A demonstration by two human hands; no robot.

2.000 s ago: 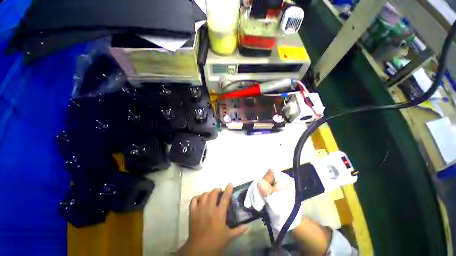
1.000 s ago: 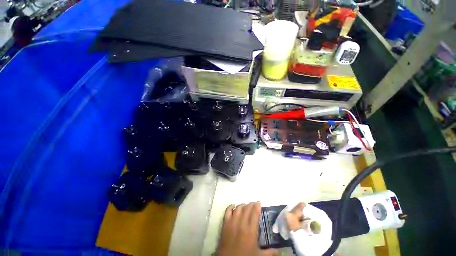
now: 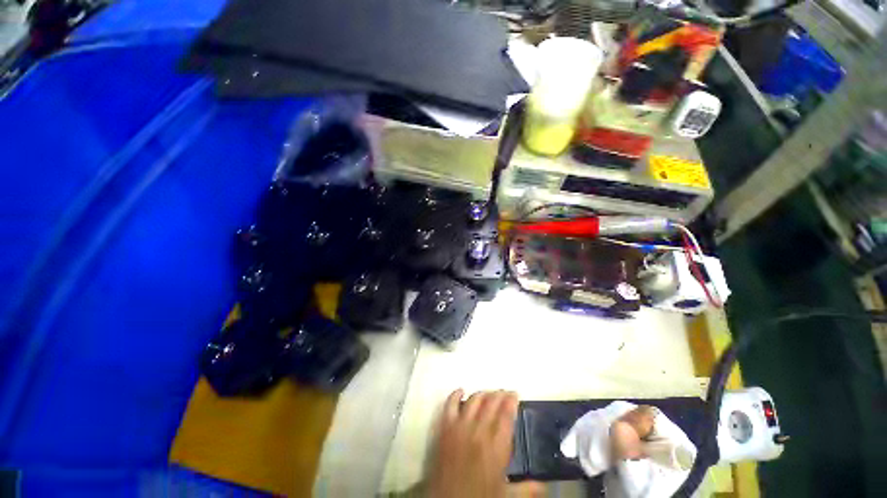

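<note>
A long black power strip [image 3: 554,438] lies flat across the white bench at the bottom right, its right end against the white test socket [image 3: 747,424]. My bare left hand [image 3: 477,447] holds the strip's left end, thumb at its lower edge. My right hand [image 3: 637,447], in a white work glove with bare fingertips showing, is on the strip's middle; what is under the glove is hidden. A thick black test lead [image 3: 718,389] loops down beside the right hand. Both hands are partly cut off by the lower edge.
Black plug adaptors [image 3: 443,309] with metal pins are piled at left on an orange-yellow board [image 3: 253,438], beside a blue bin [image 3: 97,292]. Behind are a test box [image 3: 574,272], red-and-white probe [image 3: 593,227], beige tester [image 3: 613,190] and pale cup [image 3: 561,92]. A green conveyor [image 3: 817,360] runs at right.
The view has shifted left, so the bench sits further right in the picture. My gloved hand has moved slightly right along the strip. The left hand stays at its left end.
</note>
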